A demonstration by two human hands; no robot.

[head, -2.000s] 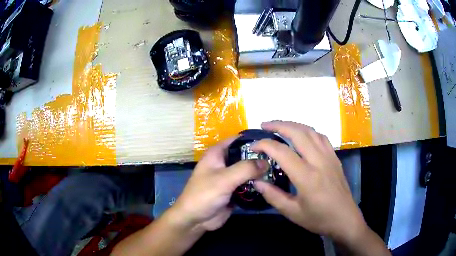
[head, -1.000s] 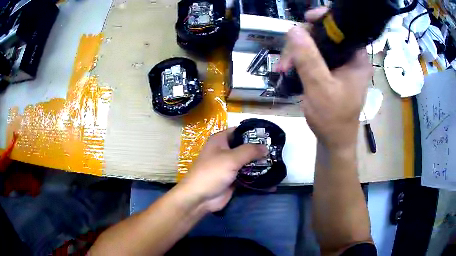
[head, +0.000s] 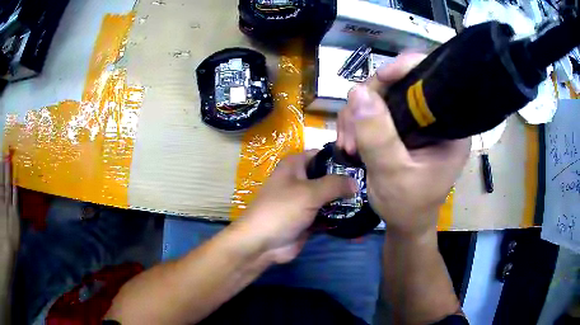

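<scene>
My left hand (head: 286,200) holds a black camera housing (head: 353,226) at the bench's front edge, its thumb on the silver-green circuit board (head: 343,206) inside. My right hand (head: 407,165) grips the thick black electric screwdriver (head: 458,86) with its orange-yellow label. The tool is tilted, its cord end up at the right and its front end down over the housing's upper part. The bit and any screw on it are hidden behind my right fingers.
A second housing with a board (head: 234,89) lies behind left. Another black housing (head: 276,19) is at the back edge. The white screw feeder (head: 331,79) stands behind my right hand. A small hand screwdriver (head: 486,173) and a handwritten sheet (head: 563,178) are at the right.
My right hand took up the electric screwdriver from the feeder and has now brought it down to the held housing. My left hand has stayed on the housing and board.
</scene>
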